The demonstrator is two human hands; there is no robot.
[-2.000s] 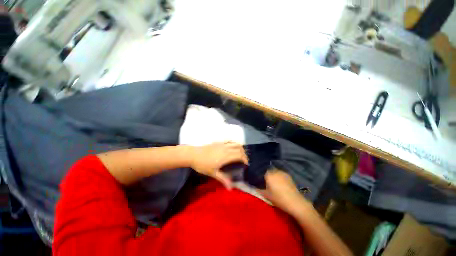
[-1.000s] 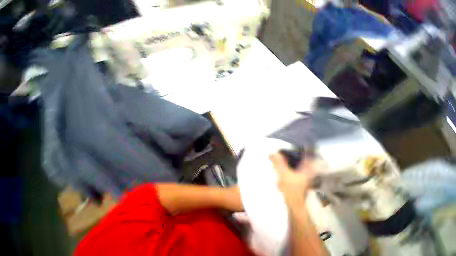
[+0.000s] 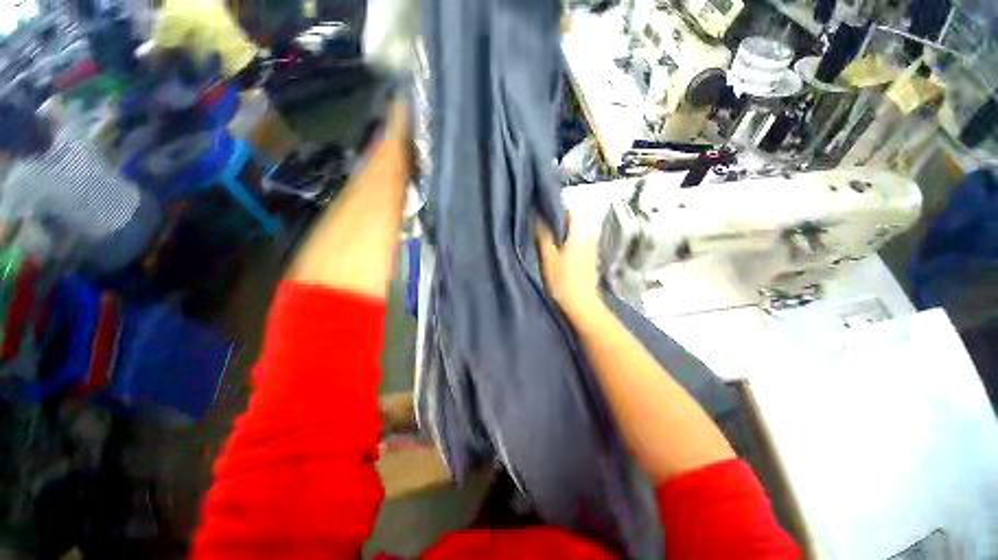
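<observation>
Grey-blue unfinished trousers (image 3: 482, 219) stretch in long folds from the top edge of the picture down to my lap. My right hand (image 3: 567, 268) grips the right side of the cloth, its fingers partly hidden by a fold. My left hand (image 3: 396, 123) is at the upper left side of the cloth, blurred and mostly hidden; its fingers do not show clearly. A blurred pale cloth (image 3: 391, 38) shows above it.
A white sewing machine (image 3: 766, 235) stands on a white table (image 3: 875, 438) at right. Thread cones (image 3: 763, 68) and tools lie behind it. A person in striped clothing (image 3: 82, 186), a blue stool (image 3: 235, 181) and blue bundles are at left; cardboard lies below.
The view has turned left. The grey trousers, earlier draped at the left, now run between my arms. My hands have left the white and dark cloth pieces and reached forward.
</observation>
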